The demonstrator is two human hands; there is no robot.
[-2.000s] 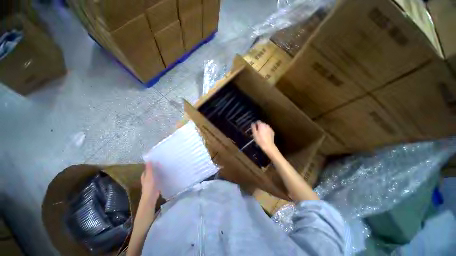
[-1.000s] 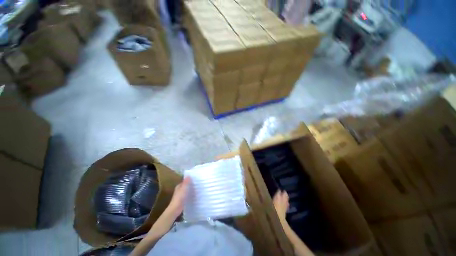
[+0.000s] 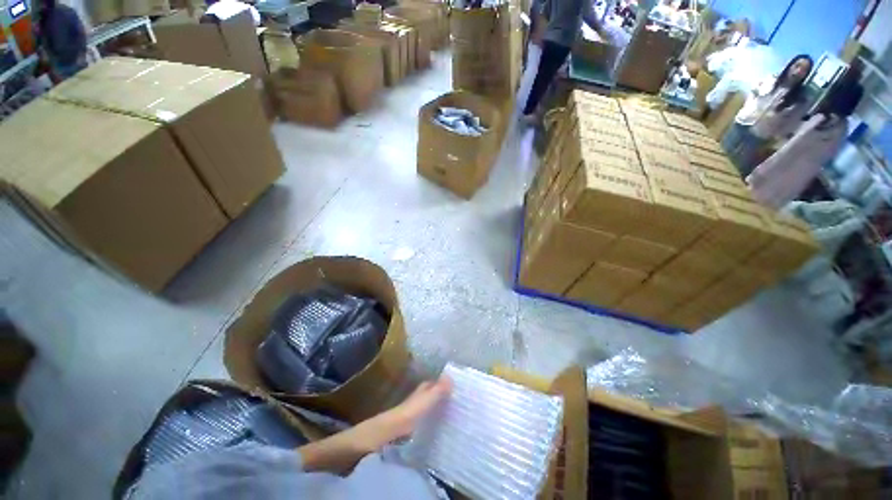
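My left hand holds the left edge of a white ribbed air-column bag, in front of my body at the bottom centre. The bag looks white, with no dark item seen through it. The open supply carton stands just right of the bag, with dark items in it, cut off by the bottom edge. My right hand is not in view. Two collecting cartons stand at the left: one with a rounded mouth holds grey ribbed wrapped items; the nearer one also holds ribbed wrapped items.
Palletized cartons stand ahead right on a blue pallet. A distant open carton stands ahead. Large closed boxes are at the left. Stretch film lies at the right. Several people, one in dark trousers, are at the back.
The view has swung up and left, showing more of the floor and the people. My right hand, earlier inside the supply carton, has left the picture. My left hand still holds the bag.
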